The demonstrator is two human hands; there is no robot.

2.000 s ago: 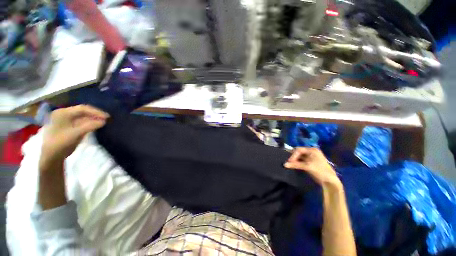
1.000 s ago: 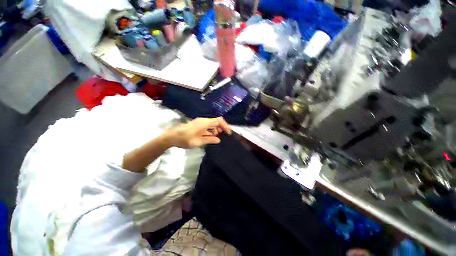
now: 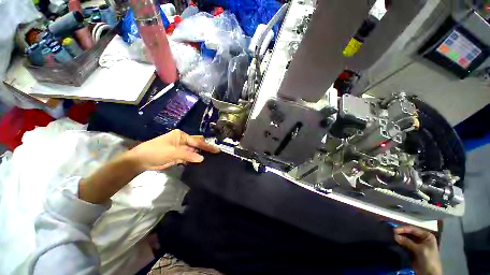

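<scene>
A black garment piece is stretched along the table's front edge and falls over the lap. My left hand pinches its upper left edge beside the machine. My right hand is at the lower right, at the cloth's right end, partly cut off by the picture's bottom edge. The upper edge of the cloth runs straight between the hands. The grey sewing machine stands just behind the cloth, with a small red light. The needle plate cannot be made out.
A smartphone and a white stick lie left of the machine. A pink bottle, a tray of thread spools and clear plastic bags are behind. White cloth lies at left. A control screen is upper right.
The view has swung back right from the left side. The cloth's upper edge now lies along the machine's front edge, covering where the needle plate showed. My right hand has come further into view.
</scene>
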